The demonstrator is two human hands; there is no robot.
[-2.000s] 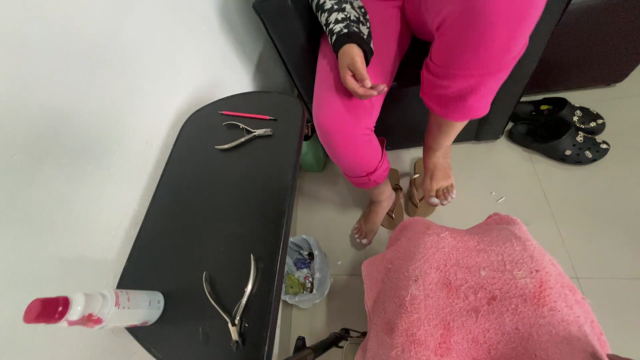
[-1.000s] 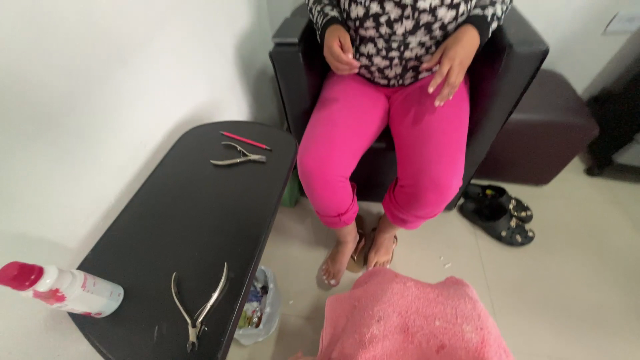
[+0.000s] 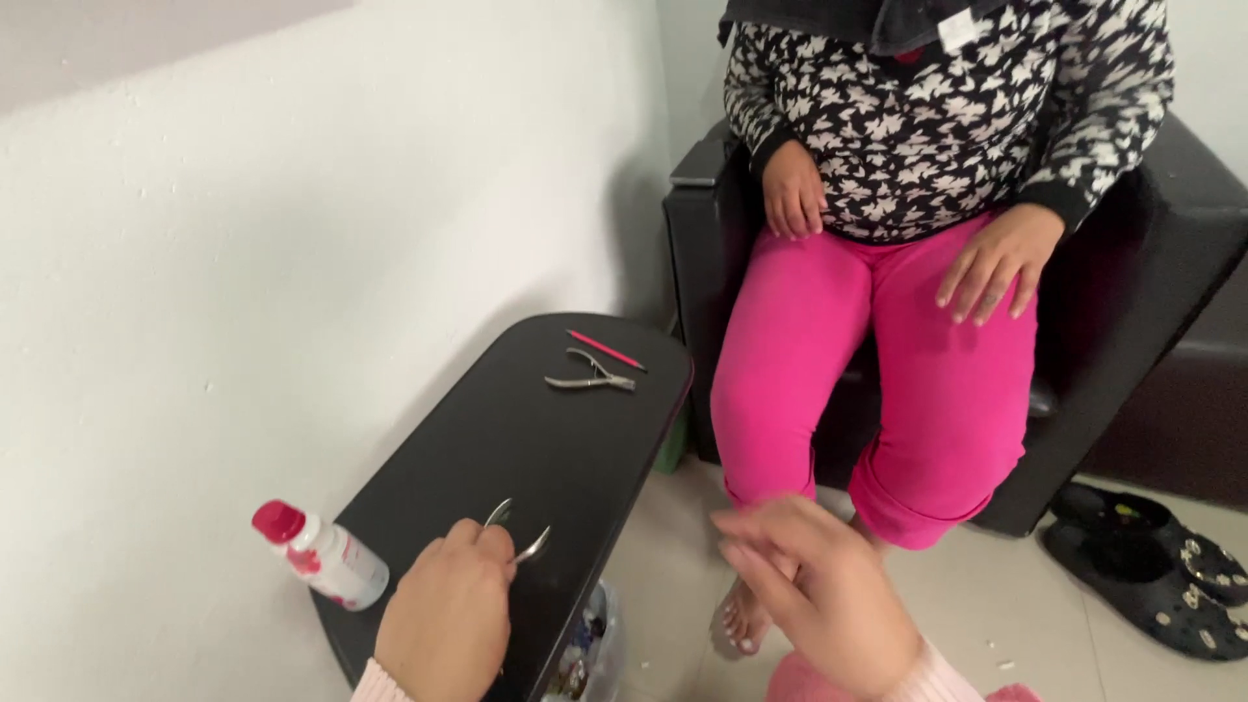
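Observation:
My left hand (image 3: pixel 450 609) is over the near part of the black table (image 3: pixel 487 429), its fingers around the larger metal nippers (image 3: pixel 531 548), whose handle ends stick out past the knuckles; the jaws are hidden. My right hand (image 3: pixel 829 590) is raised before the seated person's lower legs, slightly blurred, fingers bent and apart, with nothing seen in it. Smaller metal cuticle nippers (image 3: pixel 595 378) and a thin pink pencil-like tool (image 3: pixel 606 349) lie at the table's far end. A white bottle with a red cap (image 3: pixel 331 561) stands at the table's left edge.
A person in pink trousers (image 3: pixel 795 361) sits in a black armchair (image 3: pixel 1150 263), hands on the thighs. Black clogs (image 3: pixel 1141 570) are on the floor at right. A lined waste bin (image 3: pixel 600 643) is beside the table. Part of a pink towel (image 3: pixel 804 678) shows at the bottom. A white wall borders the table.
Both my hands have come into view, the left one onto the larger nippers that lay uncovered on the table. The seated person's hands have lowered onto the thighs. The view has shifted.

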